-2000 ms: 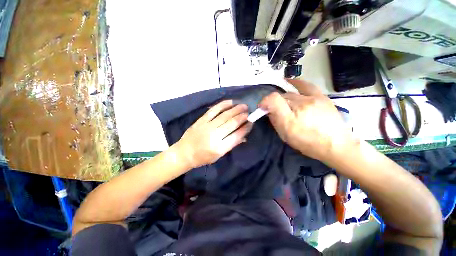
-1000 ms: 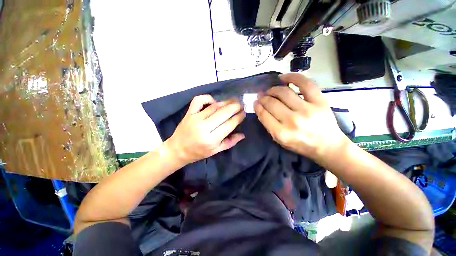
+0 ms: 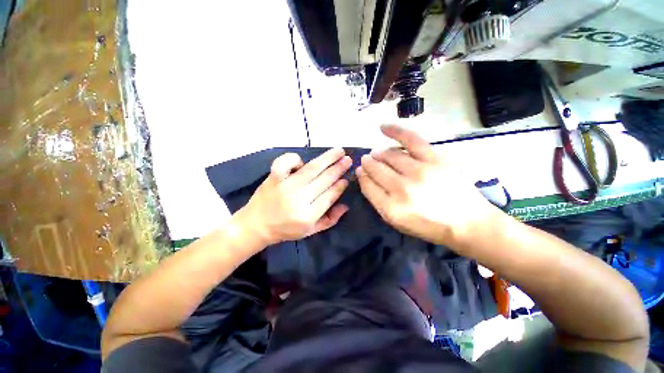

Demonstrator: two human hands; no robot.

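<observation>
The dark garment (image 3: 244, 171) lies on the white machine table with its lighter grey-blue band at the upper left, and the rest drops toward my lap. My left hand (image 3: 300, 195) holds the cloth down with its fingers along the band, thumb apart below. My right hand (image 3: 426, 188) holds the same cloth just right of the left hand, with one finger raised. The fingertips of both hands nearly meet. The white label does not show. The sewing machine (image 3: 568, 33) overhangs just above the hands; its needle area is blurred.
Right of the machine's foot area lie a flat black rectangular object (image 3: 507, 92) and scissors (image 3: 575, 138) with red and yellow handles. A green tape rule (image 3: 575, 205) runs along the front edge. A brown board (image 3: 65, 146) is at left. Blue crates (image 3: 51, 309) stand below.
The white label showed between my fingers and is now out of sight. The garment's upper edge and my right hand have moved slightly down and left from the machine. The view has shifted slightly.
</observation>
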